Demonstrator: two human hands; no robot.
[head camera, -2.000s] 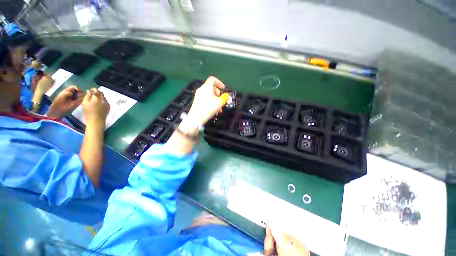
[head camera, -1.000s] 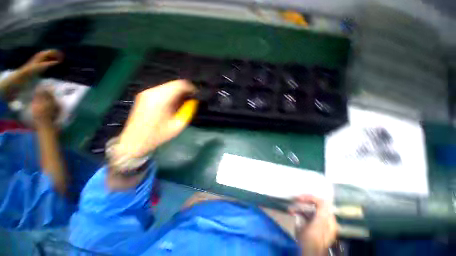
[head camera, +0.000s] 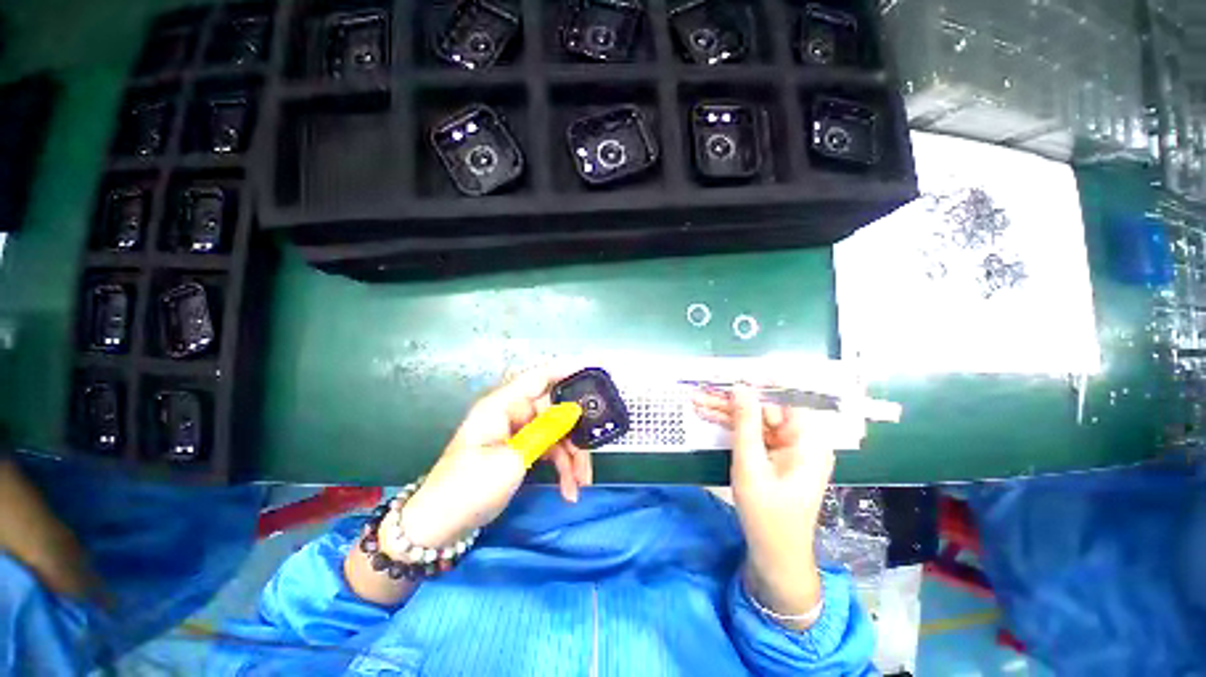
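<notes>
My left hand (head camera: 483, 456), with a yellow-orange finger cot (head camera: 548, 433) on one digit, holds a black watch housing (head camera: 591, 407) by its left side, centre ring facing up. My right hand (head camera: 780, 450) holds slim tweezers (head camera: 827, 401), dark in the middle with a pale right end. Their thin tip points left toward the housing, apart from it. The white adhesive dot sheet (head camera: 655, 419) lies under both hands, its dot grid just right of the housing.
A stacked black foam tray (head camera: 608, 225) of housings stands ahead, with one empty front-left pocket; another tray (head camera: 247, 331) is at left. Two pale rings (head camera: 746, 327) lie on the mat. Dark sealing rings (head camera: 976, 216) lie on white paper (head camera: 1032, 324), with clear trays (head camera: 992, 66) behind.
My left hand has come from the foam tray to above the dot sheet with a housing. The view has turned down. The tweezers in my right hand now show clearly.
</notes>
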